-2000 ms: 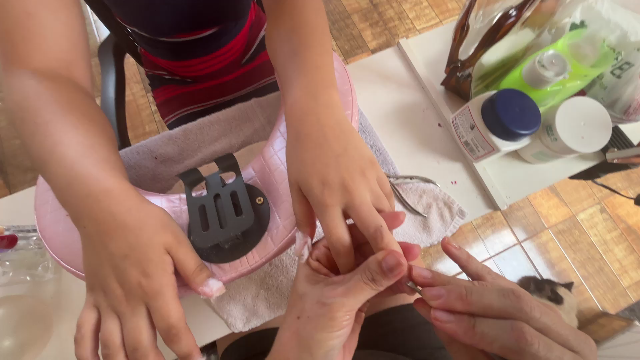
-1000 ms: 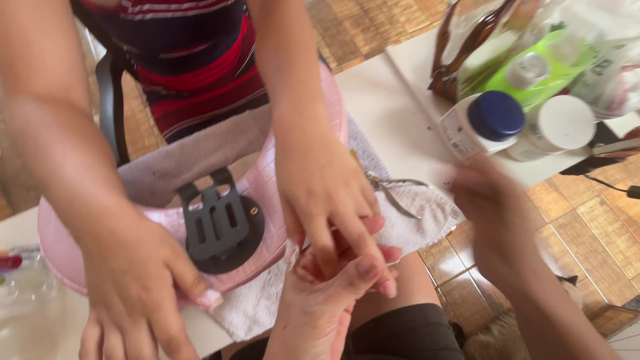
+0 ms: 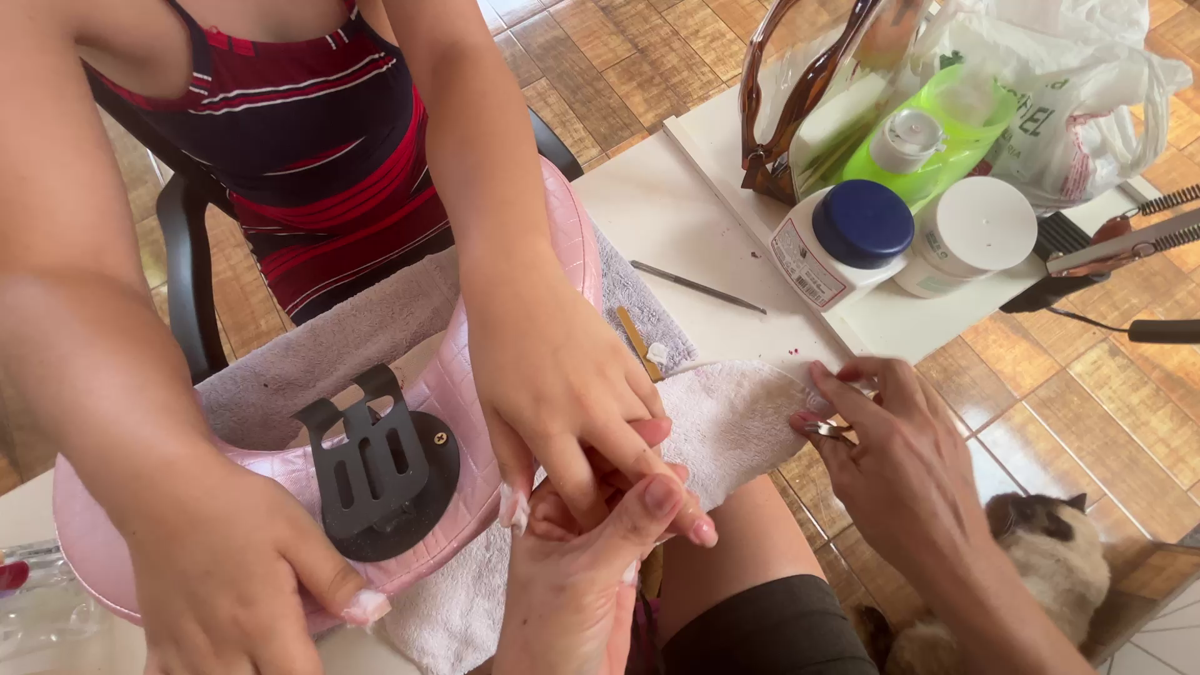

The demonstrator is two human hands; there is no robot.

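Note:
My left hand point(image 3: 591, 553) holds the fingers of another person's hand point(image 3: 562, 361) over a pink quilted cushion point(image 3: 562, 225). White cream coats that person's thumb tips. At the corner of a small towel point(image 3: 736, 422), my right hand point(image 3: 891, 450) grips a metal cuticle nipper point(image 3: 830, 429), mostly hidden by the fingers. The person's other hand point(image 3: 220, 562) rests at the left on the cushion, beside a black slotted holder point(image 3: 370, 459). A metal manicure tool point(image 3: 698, 287) lies on the white table, and a yellowish stick point(image 3: 638, 343) lies on the grey towel.
A jar with a blue lid point(image 3: 862, 225), a white-lidded jar point(image 3: 980, 230), a green bottle point(image 3: 905, 141) and a plastic bag point(image 3: 1078, 112) stand at the upper right. A lamp arm point(image 3: 1116, 246) is at the right edge. A cat point(image 3: 1050, 553) is on the tiled floor.
My right hand has left the held fingers and is now at the towel's corner, gripping the nipper that lay on the towel. The thin metal tool is now on the table. My left hand keeps its hold.

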